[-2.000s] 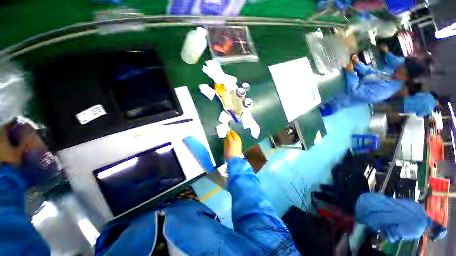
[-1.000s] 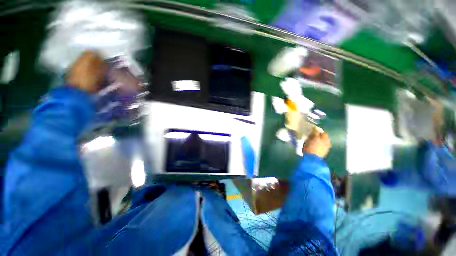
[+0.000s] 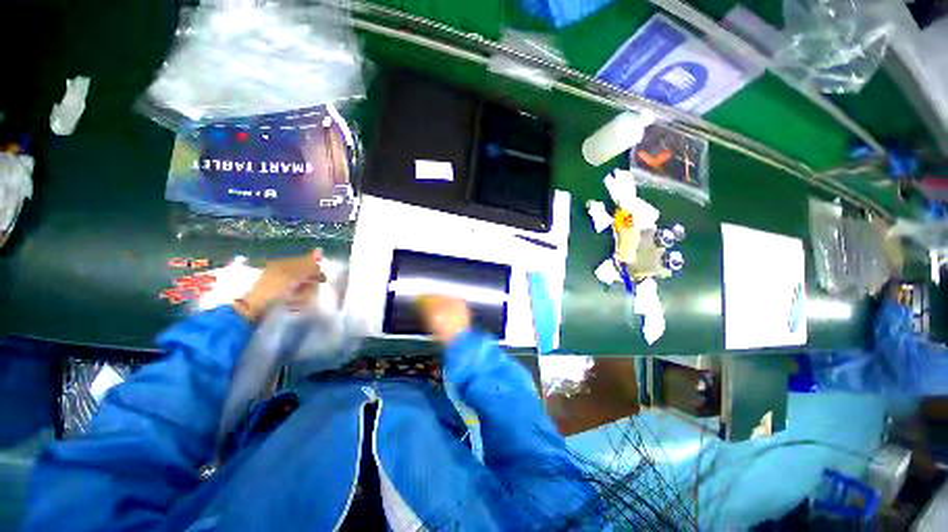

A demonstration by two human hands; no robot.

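A tablet (image 3: 401,303) lies screen up on the white mat (image 3: 369,244), a bright reflection across its glass. My right hand (image 3: 447,317) is over the tablet's near part, blurred, with a yellowish fingertip; whether it holds anything does not show. My left hand (image 3: 283,286) is left of the mat by the bench's near edge. A blurred clear sheet (image 3: 265,348) extends from it towards my lap; the fingers' grip is indistinct. Small red pieces (image 3: 192,287) and white material lie beside this hand.
The SMART TABLET film stack (image 3: 255,171) lies at left, below crumpled plastic bags (image 3: 260,62). A black two-slot tray (image 3: 416,135) is behind the mat. A blue strip (image 3: 542,312), wipes (image 3: 650,310), small bottles (image 3: 674,260), a white bottle (image 3: 613,140) and white sheet (image 3: 764,286) are right.
My left hand has come down from the film stack towards the near edge. My right hand has moved left from the wipes to the tablet. The clear sheet has shifted, and red pieces now show.
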